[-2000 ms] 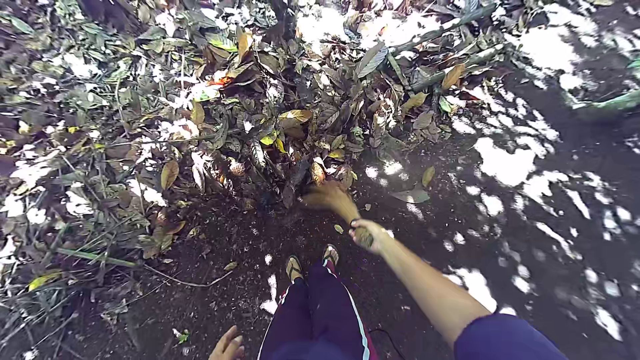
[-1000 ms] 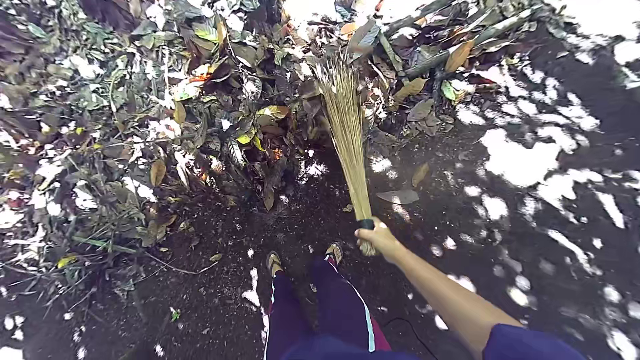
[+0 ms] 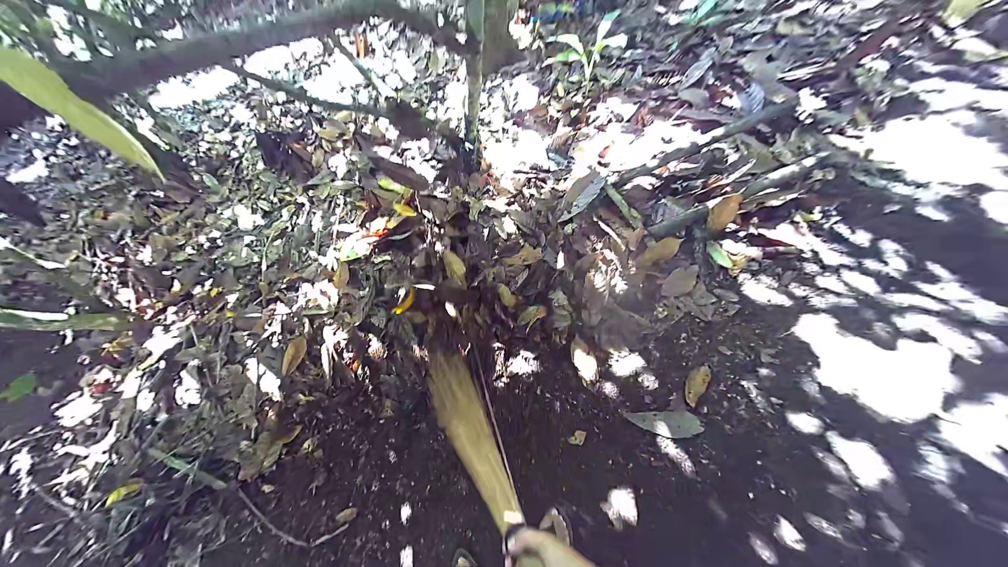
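At the bottom centre my right hand is closed around the bound end of a stick broom. The broom slants up and slightly left, blurred, and its bristle tips reach the lower edge of a heap of dry leaves. Brown, yellow and green leaves make up the heap, which lies along the border of the dark soil. Close beside my right hand, part of a shoe shows. My left hand is out of the picture.
A thick branch crosses the upper left, with a thin upright stem near the centre. Fallen sticks lie at the upper right. One large grey-green leaf rests on the soil at right. A small green plant stands at the top.
The view has tilted up, bringing the branch and stem into sight. The broom, held upper centre a second ago, now points lower into the leaf edge. My left hand, seen two seconds ago, is gone from view.
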